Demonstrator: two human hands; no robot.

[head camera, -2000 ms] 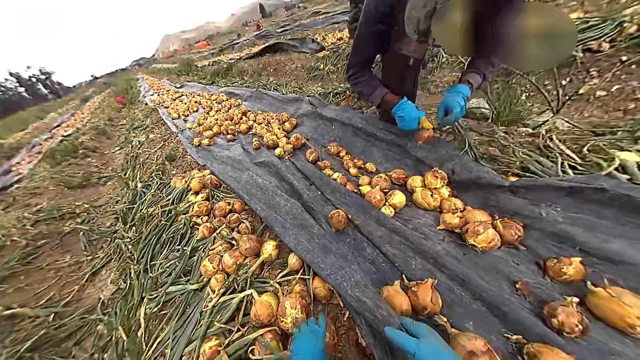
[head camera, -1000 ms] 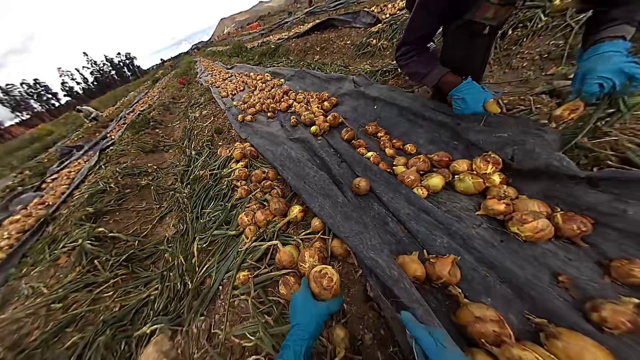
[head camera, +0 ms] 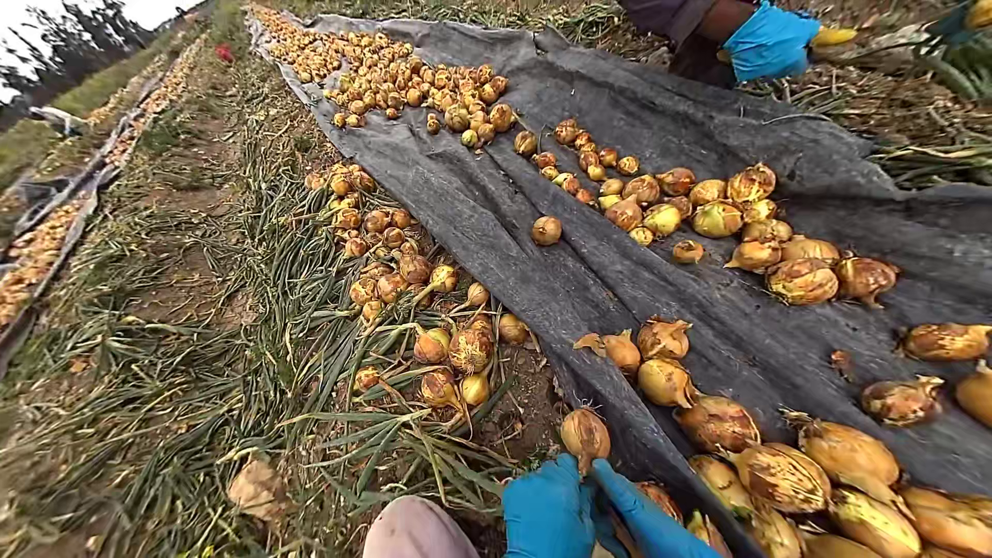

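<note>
My left hand (head camera: 549, 508), in a blue glove, is closed around the neck of a brown onion (head camera: 585, 435) at the lower middle of the head view. My right hand (head camera: 647, 515), also gloved in blue, meets it just below the bulb; its fingertips are at the onion's neck, and whether it grips is hidden. The bulb points up and away, with short roots at its tip. To the right, several onions (head camera: 783, 477) lie on the dark fabric sheet (head camera: 511, 263). Left of the sheet, more onions (head camera: 470, 350) with green leaves lie on the soil.
A co-worker's blue-gloved hand (head camera: 767, 43) is at the top right, beyond the sheet, by a yellowish onion part. My knee (head camera: 418, 531) shows at the bottom. A stone (head camera: 260, 488) lies at the lower left among cut leaves (head camera: 178, 434). Another onion row (head camera: 46, 248) runs along the far left.
My left hand has moved from the onions on the soil to beside my right hand, at the sheet's edge, with an onion. An additional onion lies near the two at the sheet's edge.
</note>
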